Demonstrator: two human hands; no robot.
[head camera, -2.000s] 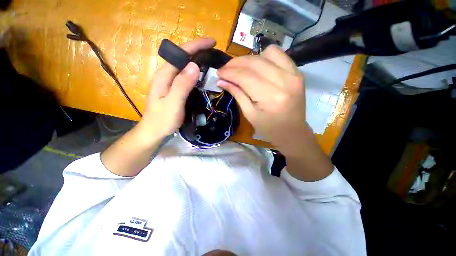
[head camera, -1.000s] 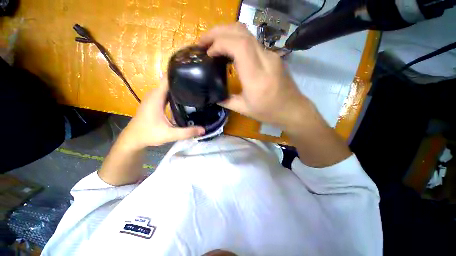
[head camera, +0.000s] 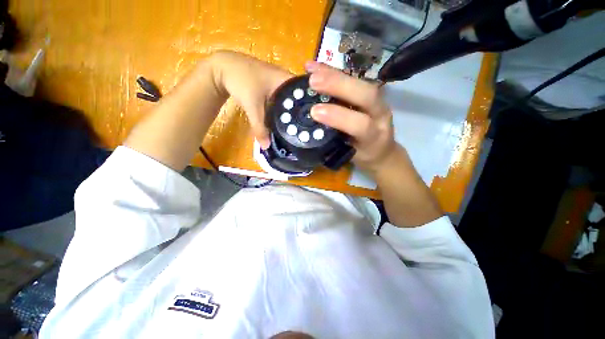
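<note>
The black camera head (head camera: 302, 116), with a ring of white light dots facing up, is held at the bench edge against my white clothing. My left hand (head camera: 249, 89) wraps around its left and far side, fingers partly hidden behind it. My right hand (head camera: 355, 112) grips its right side, with fingertips over the front face. Part of the white camera base (head camera: 261, 159) shows below the ball. A thin white antenna (head camera: 252, 173) lies along the bench edge. The black camera cable's plug ends (head camera: 148, 89) lie on the bench beyond my left forearm, which hides part of the cord.
The electric screwdriver (head camera: 458, 38) reaches in from the upper right, its tip near the screw feeder (head camera: 358, 53). A white sheet (head camera: 424, 106) lies right of the feeder on the orange bench (head camera: 86, 40). A dark-clothed shape is at left. A box with white pieces (head camera: 584, 228) is at far right.
The open housing with wires was covered by the black ball, and the unit has turned so the light dots show. My left arm has swung up across the bench over the cable.
</note>
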